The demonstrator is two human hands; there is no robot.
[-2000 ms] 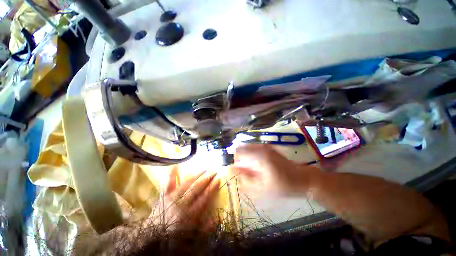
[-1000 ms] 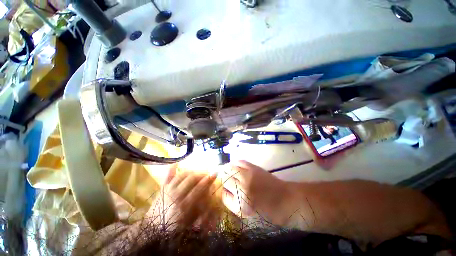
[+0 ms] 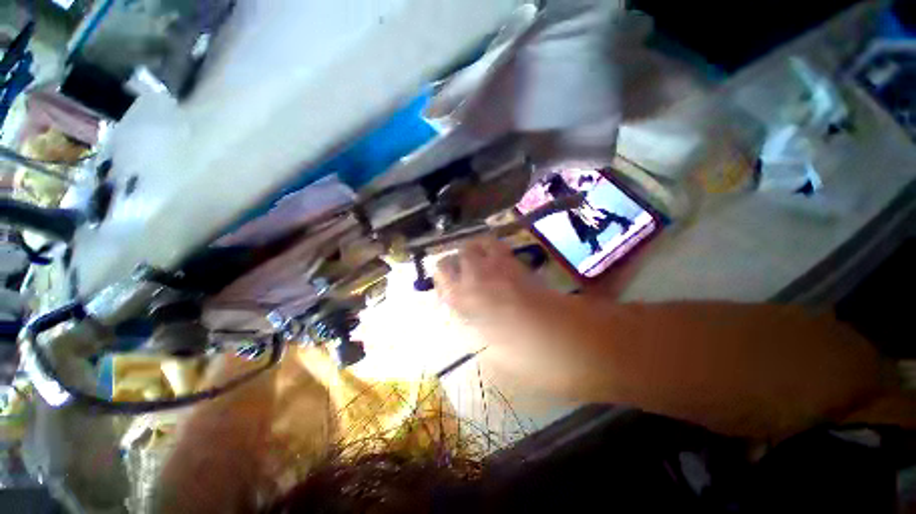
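The yellow fabric lies at and in front of the needle area, under a very bright light. The presser foot shows as small dark metal parts, blurred. My left hand is blurred at the lower left, on or beside the fabric; its fingers are not clear. My right hand is right of the needle, under the machine arm, near the dark end of the thread snips. Its fingertips are lost in glare, so a hold on the snips cannot be told.
The sewing machine head crosses the upper left at a slant. A smartphone with a lit screen lies right of my right hand. White crumpled scraps lie further right on the table. A metal guard loop is at the left.
The view has swung right and tilted. My right hand has left the fabric by the needle and moved right to the snips. My left hand appears further left, away from the needle.
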